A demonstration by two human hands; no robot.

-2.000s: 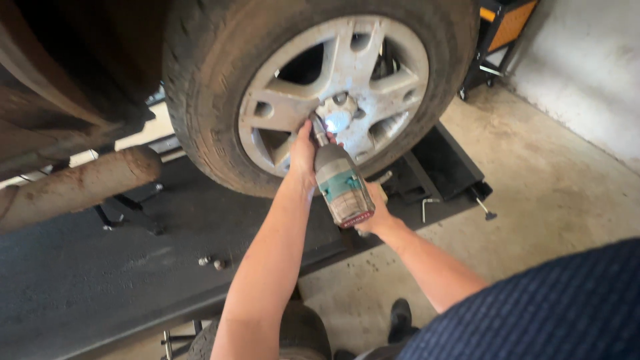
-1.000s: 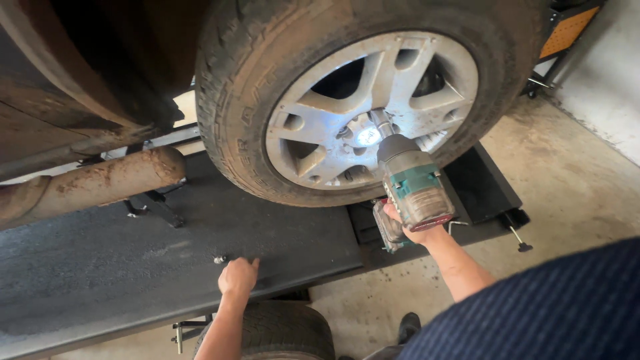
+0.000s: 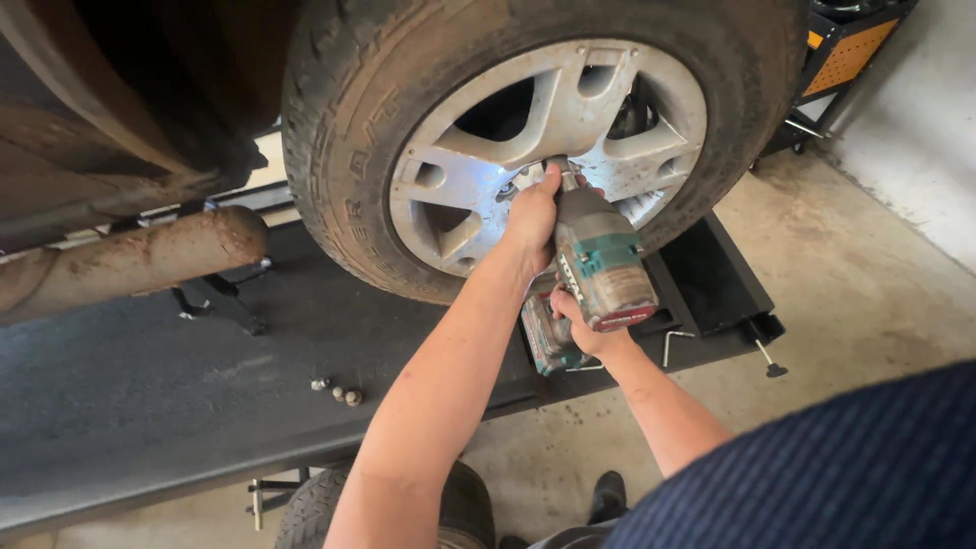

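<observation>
A teal and grey cordless impact wrench [image 3: 602,263] points at the hub of a silver alloy wheel [image 3: 568,107]. Its handle is in my right hand [image 3: 591,328], above the battery. My left hand [image 3: 537,213] is at the front of the wrench, its fingers around the socket [image 3: 566,174] by the hub; most of those fingers are hidden behind the tool. A light shines on the hub. Around the wheel is a dirty all-terrain tire [image 3: 358,152]. Several lug nuts [image 3: 347,395] lie on the black lift platform [image 3: 175,404] at the lower left.
A rusty cylindrical pipe [image 3: 152,248] runs under the vehicle body at left. Another tire [image 3: 313,507] is below the platform edge. An L-shaped metal rod [image 3: 667,347] and a pin with a black knob [image 3: 770,362] are at the platform's right. A tool cart [image 3: 846,65] stands by the wall.
My left hand has moved from the lug nuts on the platform up to the front of the wrench. More nuts show on the platform than two seconds ago. The view has moved closer to the wheel.
</observation>
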